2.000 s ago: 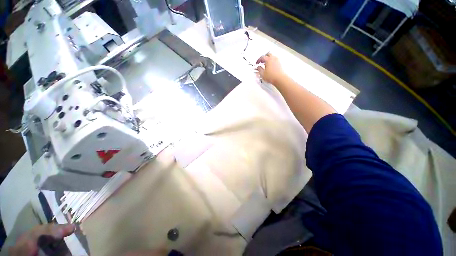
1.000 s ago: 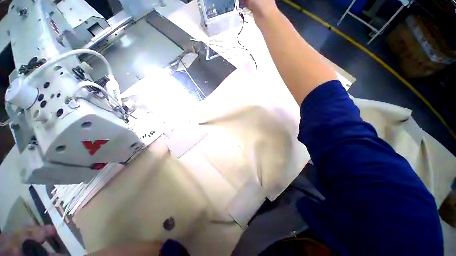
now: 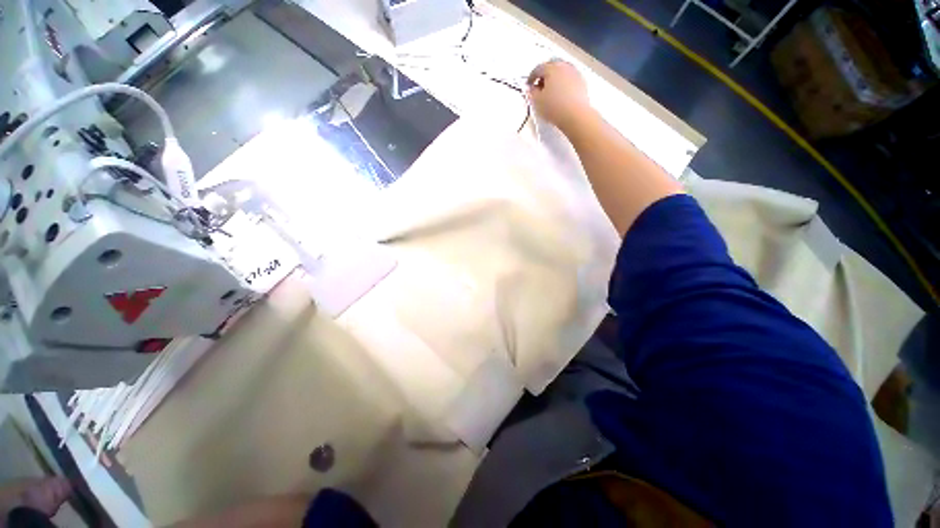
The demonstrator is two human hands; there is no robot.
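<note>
A beige cover panel (image 3: 268,413) spreads over the table and towards my lap. A small dark disc (image 3: 322,457) lies on its lower part. Flat grey patches (image 3: 484,400) lie along the panel's paler strip. My right hand (image 3: 559,93) is beyond the panel's far edge, fingertips together beside a thin black cord (image 3: 495,79); anything between them is too small to tell. My left hand (image 3: 36,497) is blurred at the lower left edge, partly cut off, left of the panel; its hold is unclear.
The white sewing machine head (image 3: 134,268) stands at the left, with white strips (image 3: 129,405) below it. A card with handwriting (image 3: 258,258) lies beside the needle area. A pale-framed screen (image 3: 425,19) stands at the back. Beige material hangs at the right, before the aisle's yellow line.
My right hand reached farther back to the screen's side, then came back nearer to the cord. The cord's bend has changed. My left hand is now lower and farther left. The view has shifted right.
</note>
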